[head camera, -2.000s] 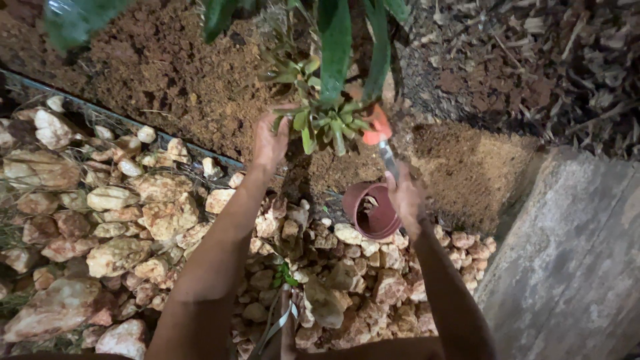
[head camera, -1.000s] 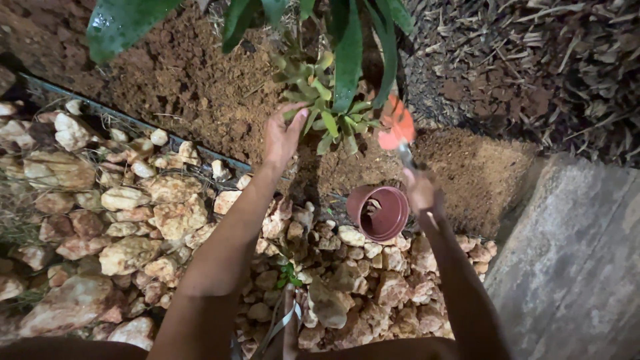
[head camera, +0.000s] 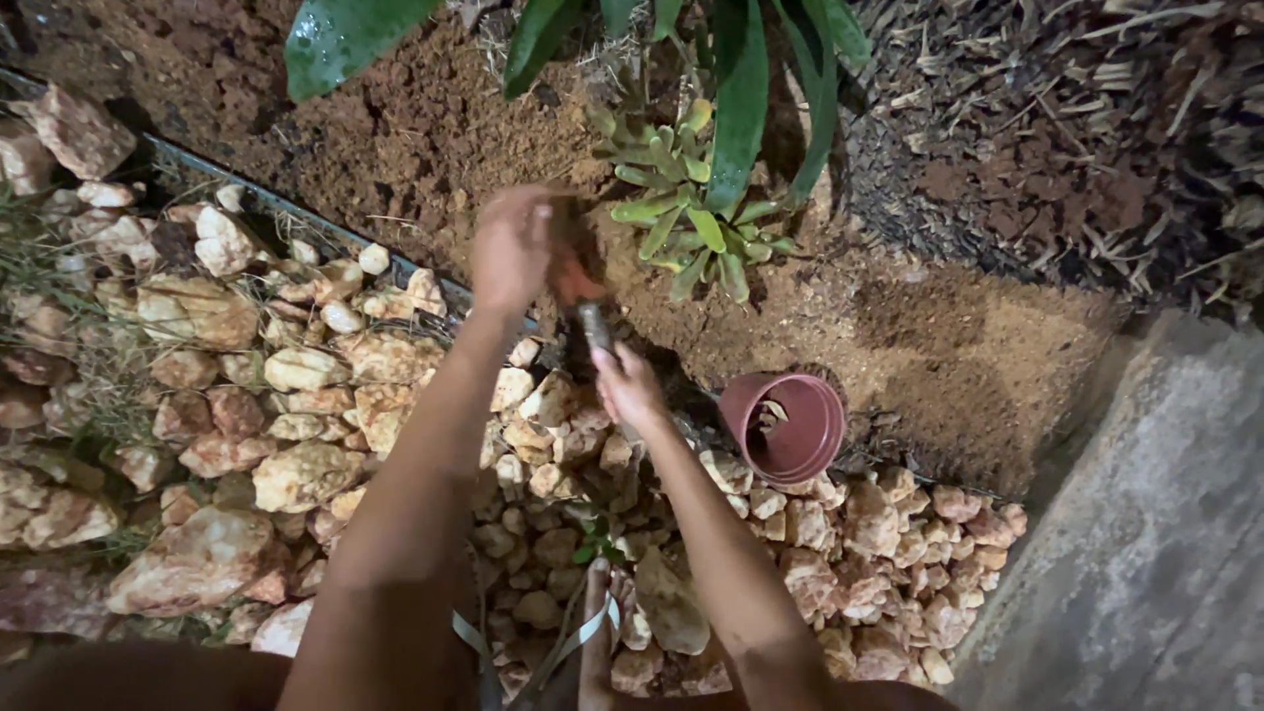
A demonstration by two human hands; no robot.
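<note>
My right hand (head camera: 629, 388) grips the handle of a small hand trowel (head camera: 583, 291) with an orange blade, blurred, over the soil left of a succulent plant. Beside the blade, my left hand (head camera: 513, 247) hangs over the soil, also blurred; whether its fingers hold anything is unclear. The succulent (head camera: 696, 212), with thick pale green leaves, grows in brown soil (head camera: 395, 138) to the right of both hands. A reddish-brown plastic pot (head camera: 805, 430) lies tilted on the soil's edge, its mouth showing and some dry bits inside.
Long wet green leaves (head camera: 741, 109) overhang the bed from the top. Pale stones (head camera: 306, 479) border it below a dark edging strip (head camera: 286, 202). Wood mulch (head camera: 997, 128) lies at upper right, a concrete slab (head camera: 1136, 553) at lower right. A foot shows at bottom centre.
The trowel in my right hand has moved from the succulent's right side to its left. My left hand has moved off the succulent's leaves, to the left.
</note>
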